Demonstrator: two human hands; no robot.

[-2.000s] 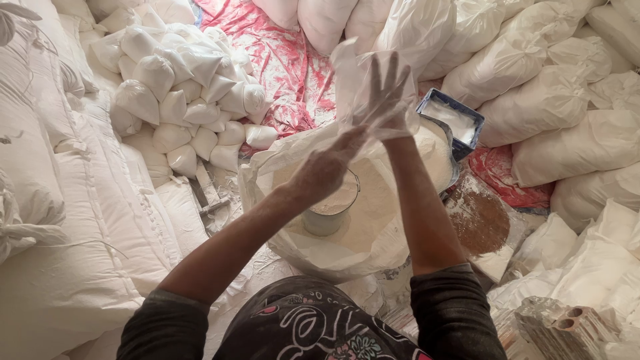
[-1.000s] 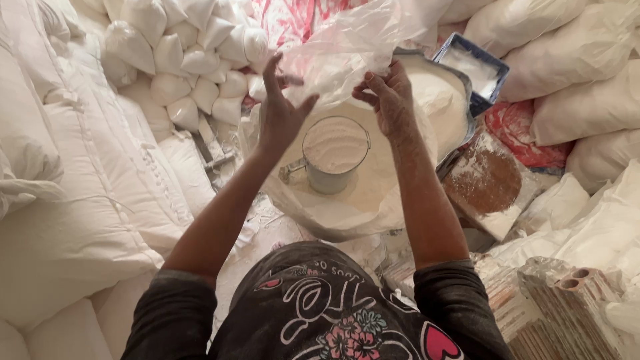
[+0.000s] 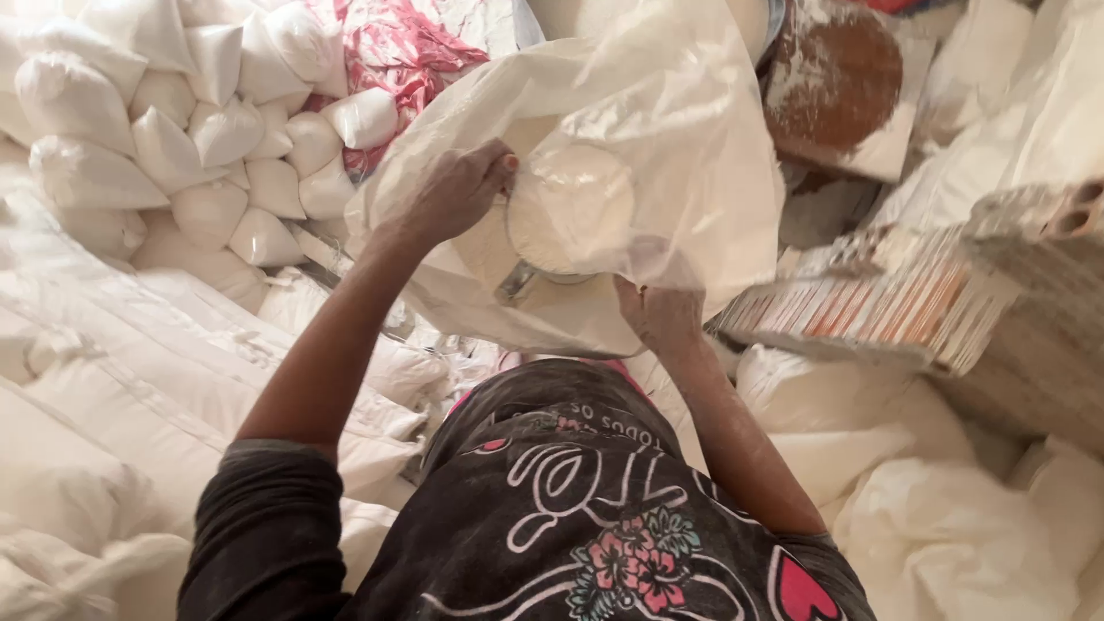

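Note:
A thin clear plastic bag [image 3: 681, 147] is spread between my hands, over a metal cup with a handle [image 3: 565, 211] that is heaped with white powder. My left hand [image 3: 470, 185] pinches the bag's edge at the cup's left side. Lower right of the cup, my right hand [image 3: 660, 297] has its fingers closed on the bag, partly seen through the film. The cup sits on the powder inside a large white sack [image 3: 397, 207], whose rim surrounds it.
Filled, tied small bags [image 3: 207, 129] are piled at upper left, beside red-and-white plastic [image 3: 397, 60]. Large white sacks [image 3: 86, 414] lie at left. A powder-dusted board with a brown round patch [image 3: 832, 86] is at upper right, hollow clay bricks [image 3: 862, 302] at right.
The clear bag, held up beyond the cup a second ago, now lies over it. Both hands have come down around the cup; the left hand, spread before, is closed on the bag. The view has shifted.

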